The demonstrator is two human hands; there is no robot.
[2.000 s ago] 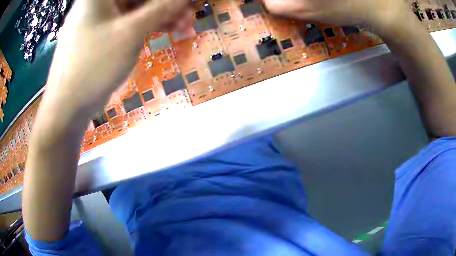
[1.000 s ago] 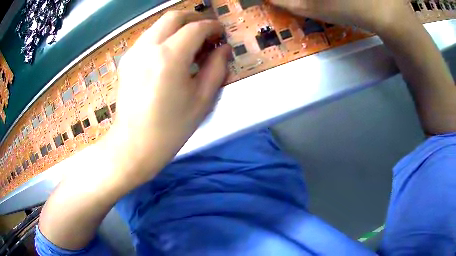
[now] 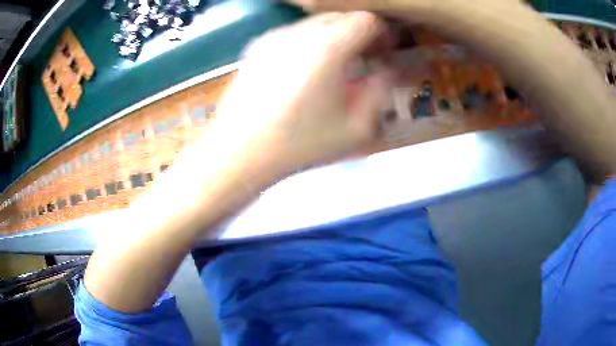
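The orange-brown circuit board panels (image 3: 108, 162) lie end to end along the rail, with rows of dark and grey cut-outs. My left hand (image 3: 317, 91) is over the boards at the centre, blurred, its fingers bent near the board surface; whether it holds anything cannot be told. My right forearm reaches in from the right, and my right hand (image 3: 338, 5) is at the top edge, largely cut off and partly behind the left hand. A small black component (image 3: 424, 100) stands on the board right of my left hand.
A silver rail (image 3: 378, 186) runs along the near side of the boards. A pile of black and silvery components (image 3: 145, 26) lies on the green mat (image 3: 111, 88) at the upper left. A notched loose board piece (image 3: 67, 76) lies farther left. Dark cables are at the lower left.
The view has shifted left, showing more of the loose board piece. My left hand came from the upper left down onto the boards and is now farther right in the picture. My right hand reaches farther left.
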